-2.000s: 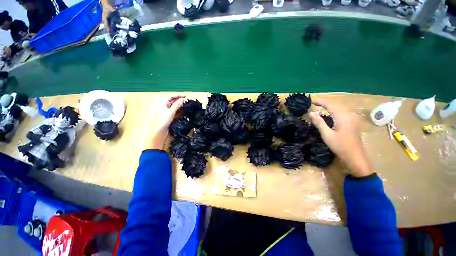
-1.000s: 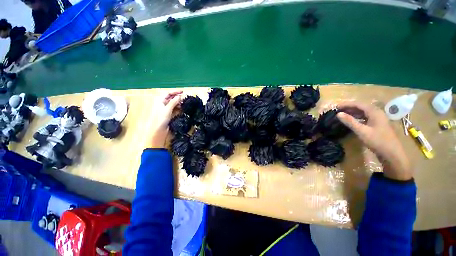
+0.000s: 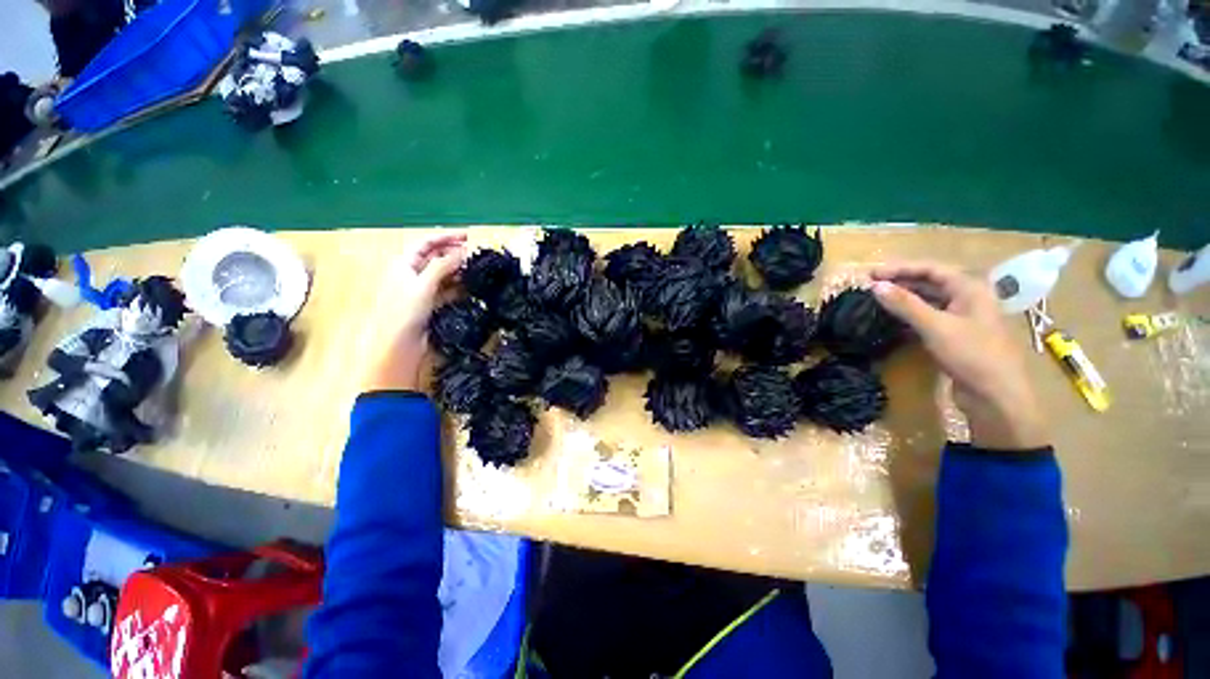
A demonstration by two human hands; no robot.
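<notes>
Many black spiky hair pieces (image 3: 606,322) lie in a heap on the tan bench (image 3: 345,398). My left hand (image 3: 414,316) rests at the heap's left edge, its fingers bent beside the outer pieces; whether it grips one cannot be told. My right hand (image 3: 958,338) is at the right end, its fingertips touching the side of a hair piece (image 3: 857,322) that sits on the bench. The fingers are partly spread and I cannot tell a firm hold. A small tan glue card (image 3: 625,479) with a whitish patch lies in front of the heap.
A white hat (image 3: 246,279) and a single hair piece (image 3: 258,338) lie left, beside a black-and-white figure (image 3: 113,365). White bottles (image 3: 1030,276) and a yellow tool (image 3: 1077,370) lie right. A green conveyor (image 3: 597,133) runs behind. A red stool (image 3: 219,610) stands lower left.
My right hand moved right from the heap's edge, then slightly back left. The right-end hair piece sits upright beside the heap where the hand earlier covered it. My left hand stays at the left edge.
</notes>
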